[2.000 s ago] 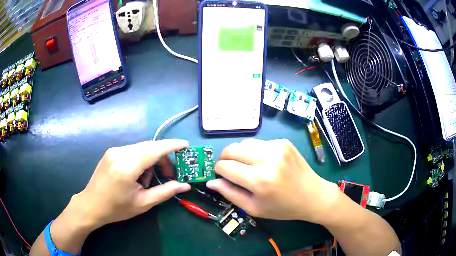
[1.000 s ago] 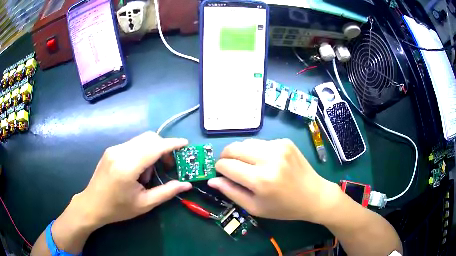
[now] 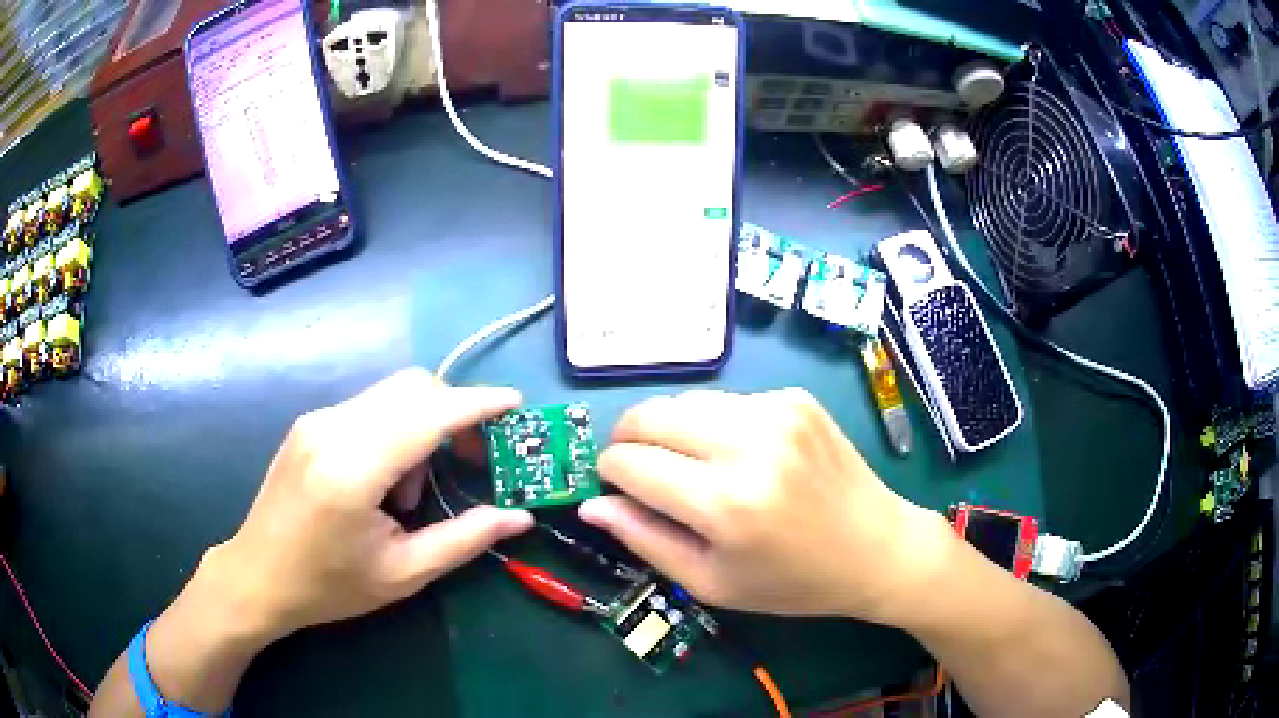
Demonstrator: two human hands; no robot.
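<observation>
A small green circuit board (image 3: 544, 456) is held flat, its side with tiny parts facing up. My left hand (image 3: 368, 491) grips its left edge between thumb and fingers. My right hand (image 3: 750, 498) holds its right edge with the fingertips. Below it a small dark board with a yellow block (image 3: 647, 627) lies on the mat, with a red alligator clip (image 3: 549, 585) at its left. Part of the clip wires is hidden by my hands. A phone with a white screen and green block (image 3: 648, 211) lies just beyond.
A second phone with a pink-white page (image 3: 267, 133) is at upper left, by a dark red box (image 3: 152, 98). Boards with yellow transformers (image 3: 49, 267) stand far left. Green-and-white boards (image 3: 808, 276), a silver-black device (image 3: 958, 358), a fan (image 3: 1039, 183) and a red module (image 3: 995, 537) are at right.
Both hands keep their hold on the green board. The board's tilt and position have shifted only very slightly.
</observation>
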